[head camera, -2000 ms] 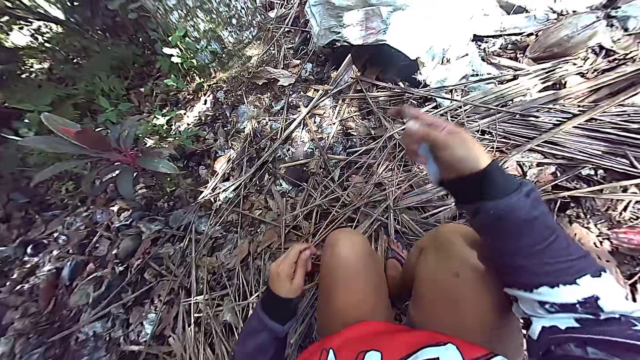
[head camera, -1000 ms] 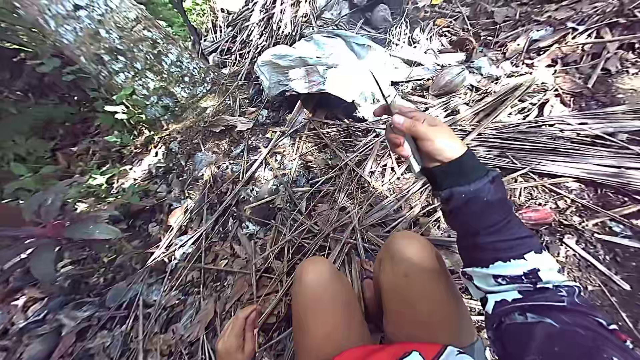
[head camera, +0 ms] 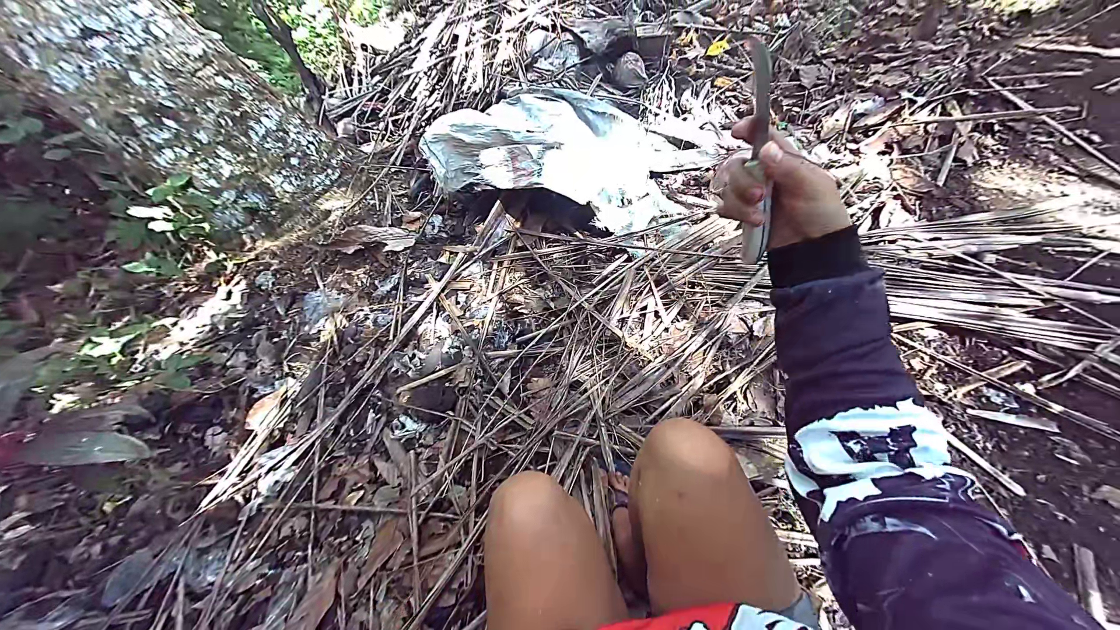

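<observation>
My right hand point(head camera: 787, 188) is raised at the upper right, closed round the pale handle of a knife point(head camera: 761, 96), whose narrow blade points up, away from me. Just left of and beyond that hand, a crumpled whitish plastic sack point(head camera: 560, 149) lies on the ground with a dark opening on its near side. Dry palm leaf strips point(head camera: 560, 350) and sticks cover the ground between the sack and my knees. My left hand is out of view.
A mottled tree trunk point(head camera: 192, 105) rises at the upper left, with green plants point(head camera: 179, 219) by it. A thick bundle of dry palm fronds point(head camera: 980, 271) spreads at the right. Bare dark soil point(head camera: 1050, 472) shows at the right edge. My bent knees point(head camera: 691, 472) are at the bottom.
The view has shifted, bringing the sack lower in the frame. The knife in my right hand now points upward. My left hand, at the lower left before, has left the view.
</observation>
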